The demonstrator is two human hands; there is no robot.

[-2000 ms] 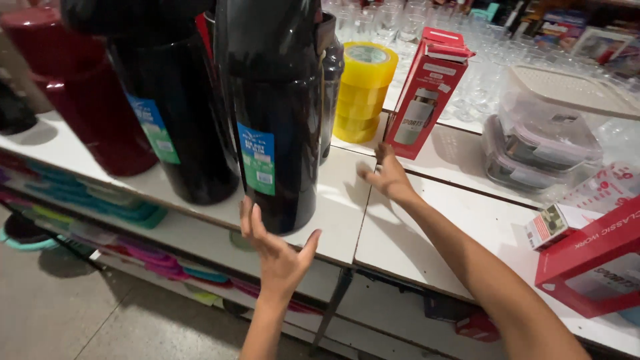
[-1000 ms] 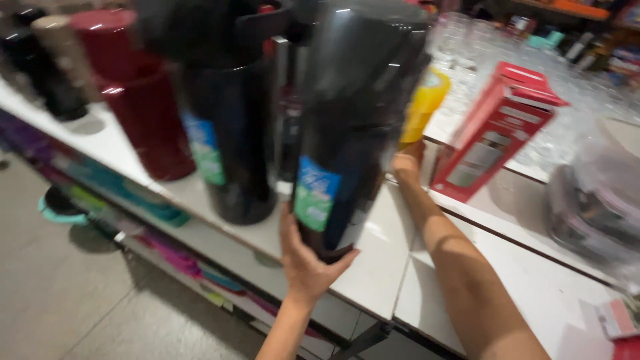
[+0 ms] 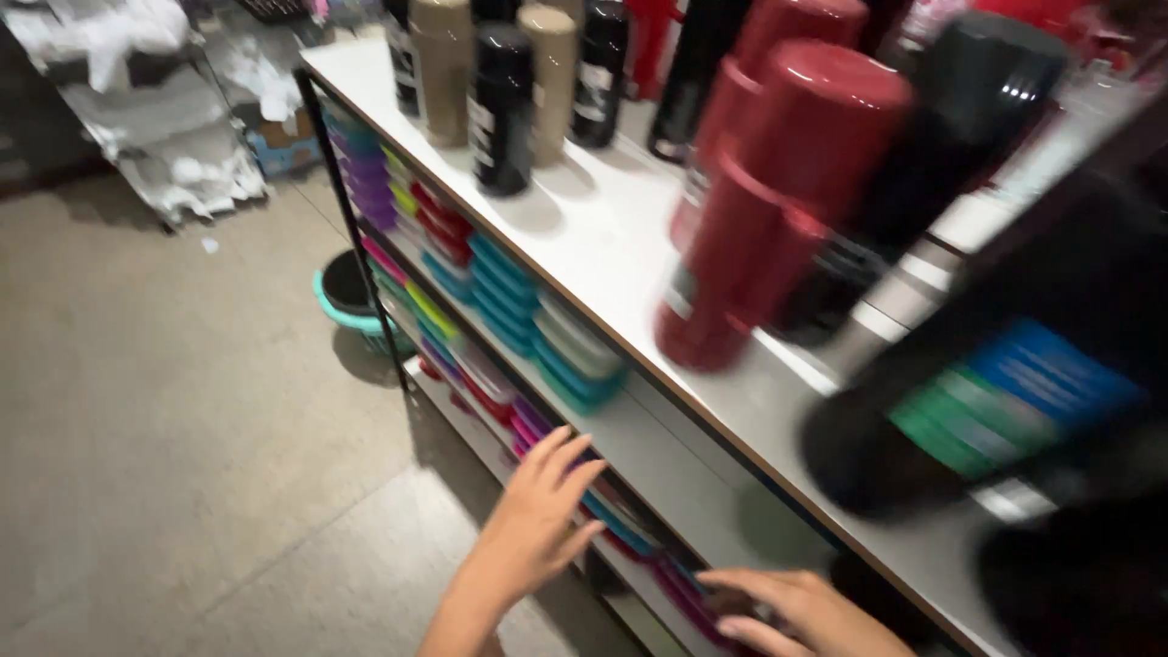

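My left hand (image 3: 538, 511) holds nothing, its fingers apart, in front of the lower shelves. To its right, at the bottom, my right hand (image 3: 794, 607) is empty with thumb and fingers apart, near the shelf's front edge. On the white top stand a black thermos with a blue and green label (image 3: 1013, 401), blurred, at the right, and a red thermos (image 3: 776, 201) left of it. Farther back are a small black bottle (image 3: 502, 109) and a beige bottle (image 3: 443, 73). Neither hand touches a thermos.
Teal plastic containers (image 3: 502, 297) and purple ones (image 3: 360, 173) are stacked on the lower shelves. A turquoise-rimmed basket (image 3: 351, 306) stands on the floor beside the shelf's end. At the upper left is a rack with white wrapped items (image 3: 173, 128).
The view has swung far to the left. My left hand, earlier at the base of a black thermos, is now away from it. My right hand has left the yellow tape rolls and red box.
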